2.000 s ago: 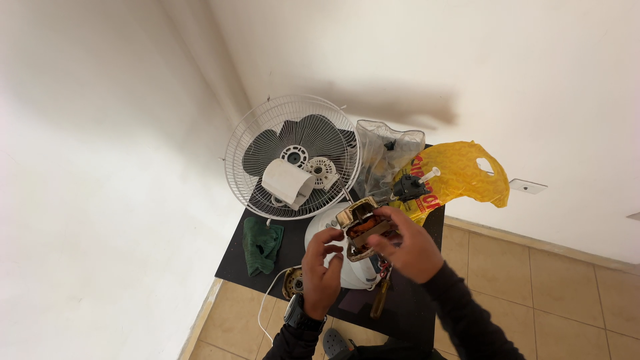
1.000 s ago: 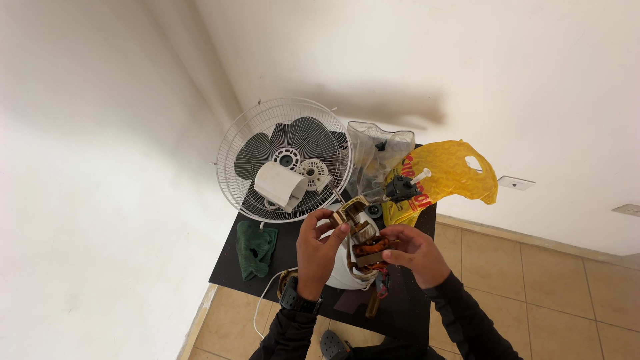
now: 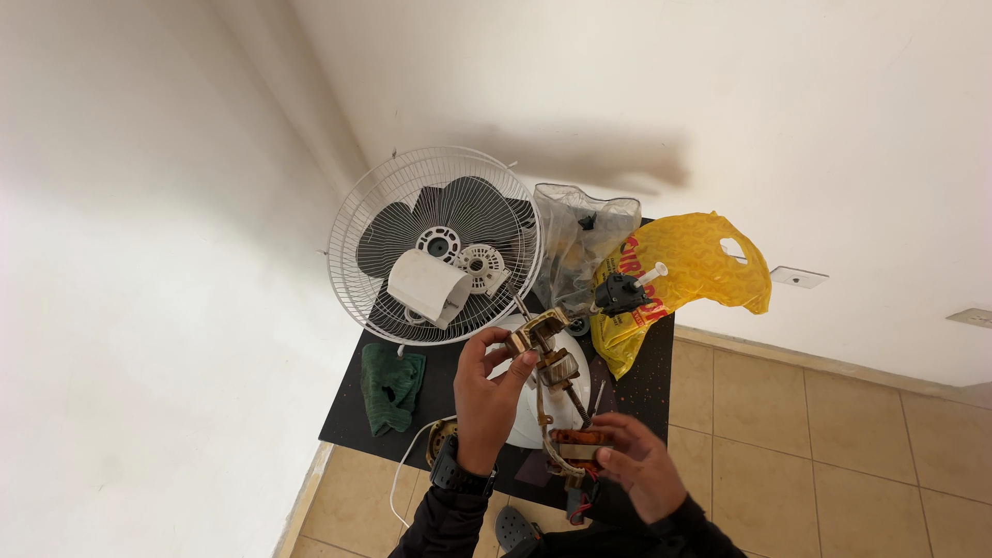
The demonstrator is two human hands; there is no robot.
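My left hand [image 3: 496, 387] grips the metal end bracket [image 3: 536, 329] of a fan motor. From that bracket extends the rotor [image 3: 558, 368] on its shaft, its worm-threaded end pointing down toward my right hand. My right hand [image 3: 639, 465] holds the stator [image 3: 580, 449] with copper windings, apart from the rotor. A sleeved wire bundle [image 3: 549, 442] curves beside them, and red and black wires hang under the stator. A black gearbox [image 3: 620, 294] with a white knob is just beyond the bracket. The white fan base [image 3: 535, 418] lies beneath the parts.
A white fan grille [image 3: 339, 298] holds grey blades, a white motor cover [image 3: 426, 287] and a round white plate [image 3: 482, 270]. Behind are a clear plastic bag [image 3: 566, 232] and a yellow bag [image 3: 697, 248]. A green cloth [image 3: 390, 387] lies left on the black table [image 3: 349, 418].
The stator has come away from the bracket and rotor, which now show separately. My right hand has moved down with the stator, while my left hand keeps hold of the bracket.
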